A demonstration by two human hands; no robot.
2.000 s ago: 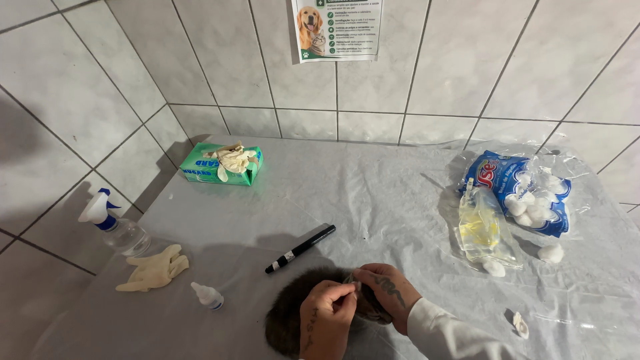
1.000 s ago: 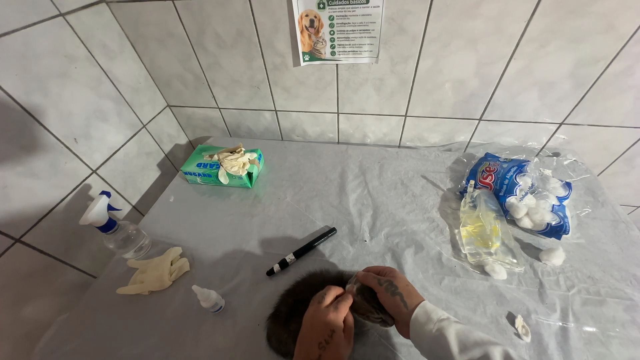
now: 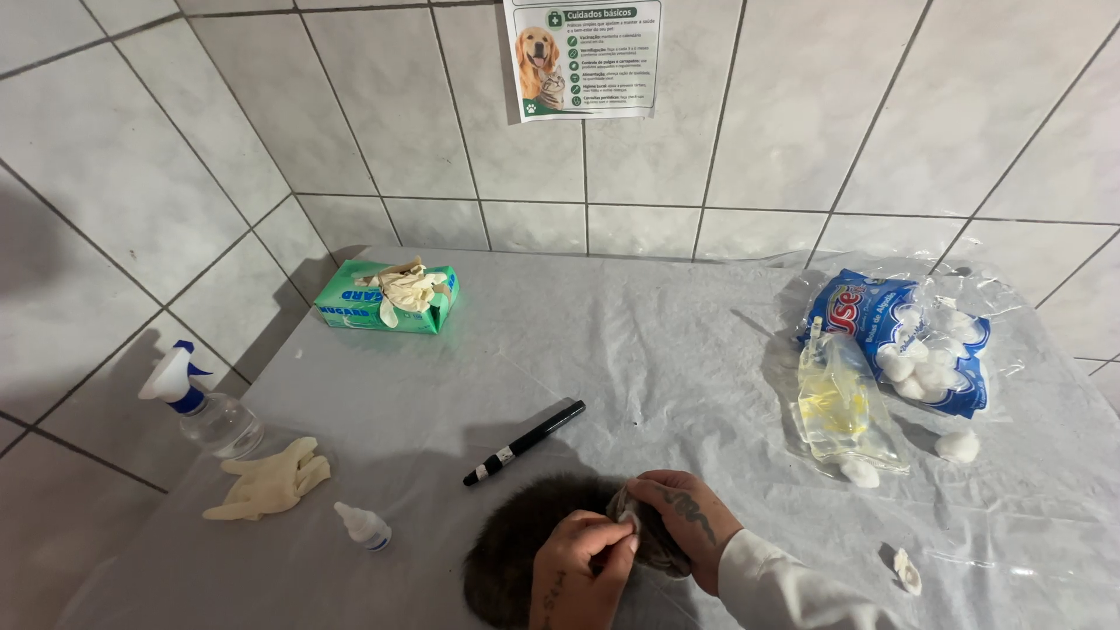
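Note:
A small dark-furred animal, apparently a kitten [image 3: 512, 542], lies on the grey covered table at the bottom middle. My right hand [image 3: 687, 521] grips its head at the ear, thumb and fingers closed on it. My left hand [image 3: 584, 560] pinches a small piece of white cotton [image 3: 628, 523] against the ear; much of the cotton is hidden by the fingers. Just beyond the animal lies a black pen-like tool [image 3: 525, 443] with white bands. To the left, a small white dropper bottle [image 3: 363, 527] lies tipped on the cover.
At left are a spray bottle [image 3: 214, 416] and a loose latex glove [image 3: 271, 481]; behind them, a green glove box [image 3: 385, 302]. At right lie a cotton-ball bag [image 3: 910, 346], a clear pouch with yellowish liquid [image 3: 836, 407], loose cotton balls [image 3: 958, 446] and a used cotton piece [image 3: 907, 573]. Tiled walls border the table.
My left hand has shifted slightly at the ear, its fingers still pinched there. My right hand keeps its grip on the head.

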